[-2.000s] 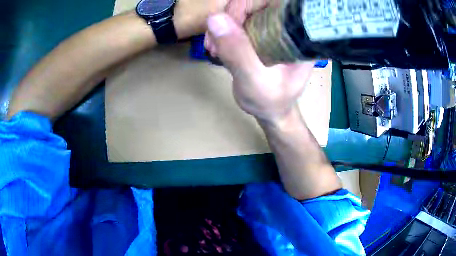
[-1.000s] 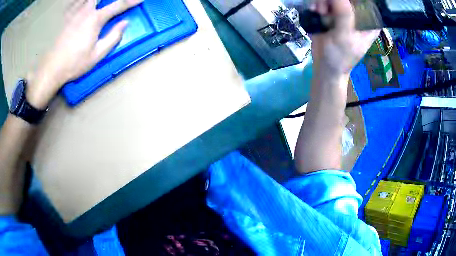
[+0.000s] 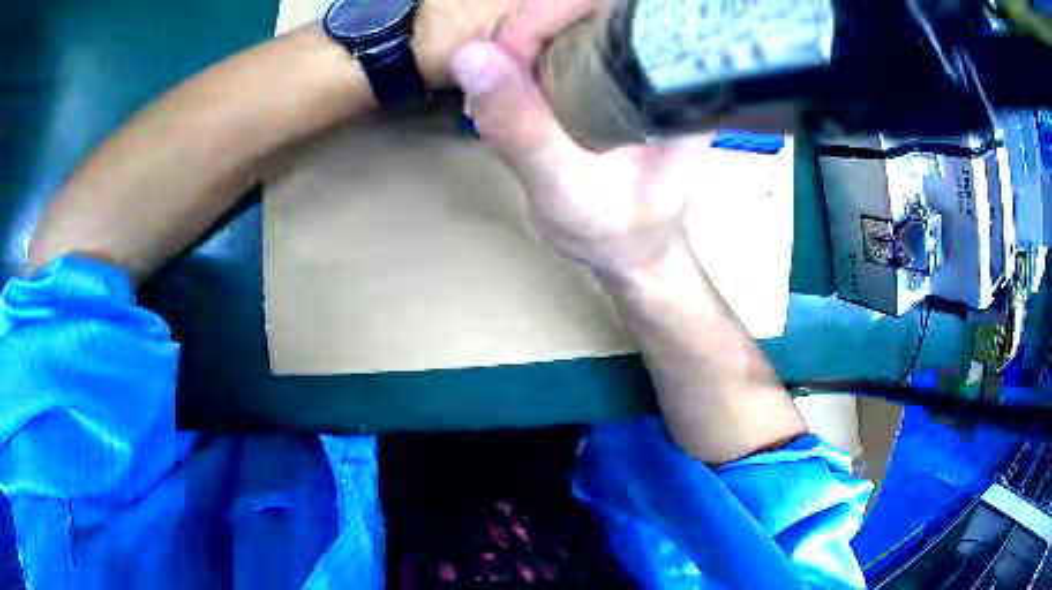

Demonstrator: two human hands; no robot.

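The electric screwdriver (image 3: 733,52), a thick black cylinder with a white label and tan wrapped grip, lies across the top of the view. My right hand (image 3: 588,173) is wrapped around its tan grip. My left hand (image 3: 473,32), below a black wristwatch, is at the top edge beside the grip, partly cut off and partly behind my right hand; its fingers are mostly hidden. The blue device (image 3: 748,142) lies under the hands and driver; only small blue parts show. The driver's tip is hidden. The tan cardboard sheet (image 3: 427,265) lies under the device.
Pale metal screw feeders (image 3: 865,219) with an exposed mechanism stand at the right on the green bench (image 3: 461,400). A black cable (image 3: 923,400) crosses the right side. A brown carton (image 3: 879,438) is below the bench edge at lower right.
The view has swung back left from the feeders. My right hand and the screwdriver have moved from beside the feeders to over the device, close to my left hand.
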